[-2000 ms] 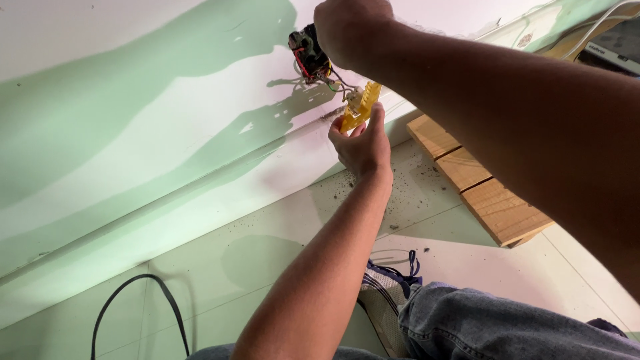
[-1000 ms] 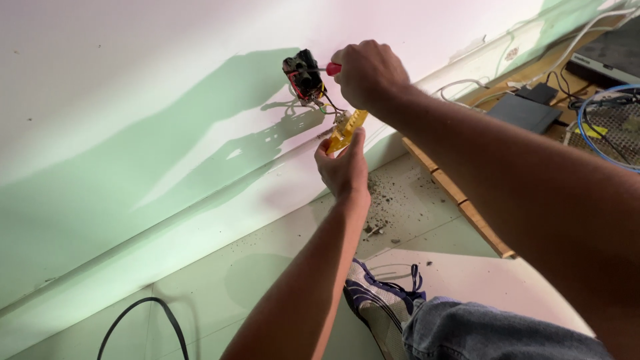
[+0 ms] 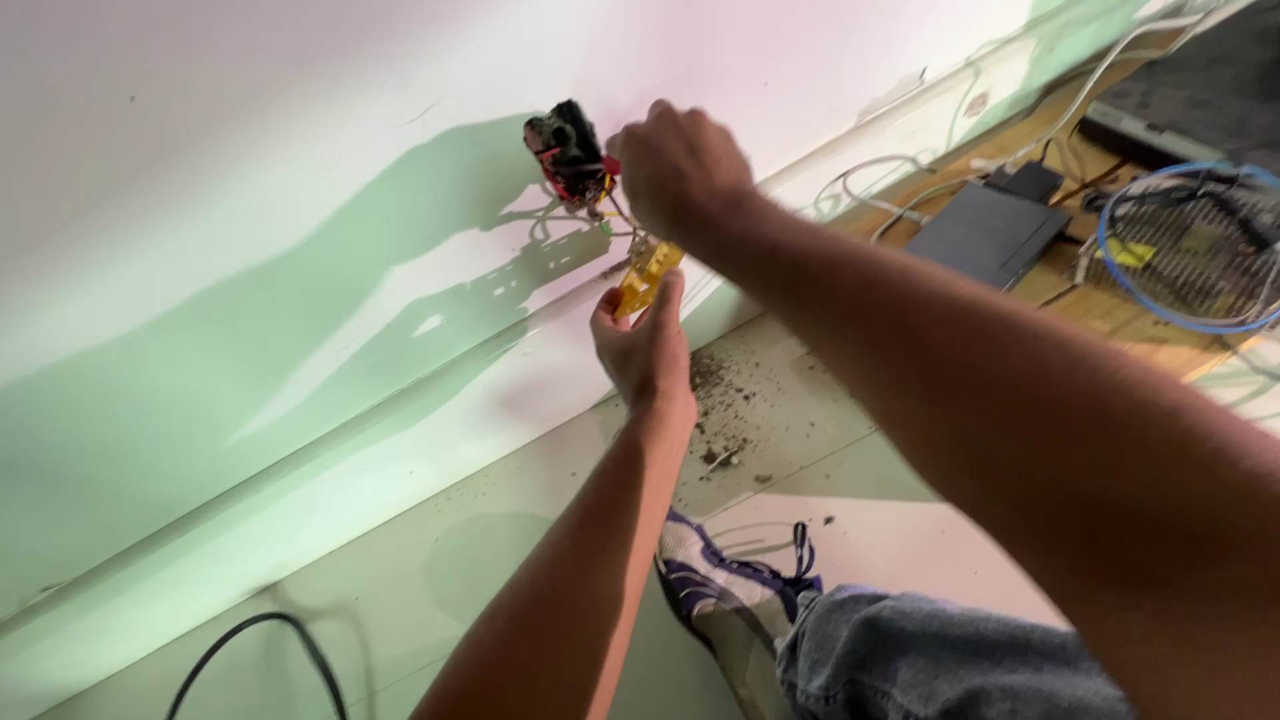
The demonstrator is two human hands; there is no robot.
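From a dark recessed wall box (image 3: 567, 148) in the white wall, red, yellow and dark wires (image 3: 598, 200) come out. My right hand (image 3: 685, 170) is closed around the red handle of a screwdriver (image 3: 612, 166), whose shaft points left into the box opening; the tip cannot be made out. Below and slightly left of it, my left hand (image 3: 645, 345) pinches a yellow plastic socket frame (image 3: 650, 276) between thumb and fingers. The wires run down to the upper end of this frame, just below the box.
Debris (image 3: 725, 410) lies on the tiled floor under the wall. A wooden platform (image 3: 1110, 305) at right bears a dark flat device (image 3: 988, 232), a blue cable (image 3: 1110, 255) and a larger black device (image 3: 1190, 90). A black cable (image 3: 285, 618) loops at lower left; my shoe (image 3: 735, 580) is below.
The red screwdriver handle, not visible two seconds ago, shows between my right hand and the box. My left hand still holds the yellow frame. The view has shifted right.
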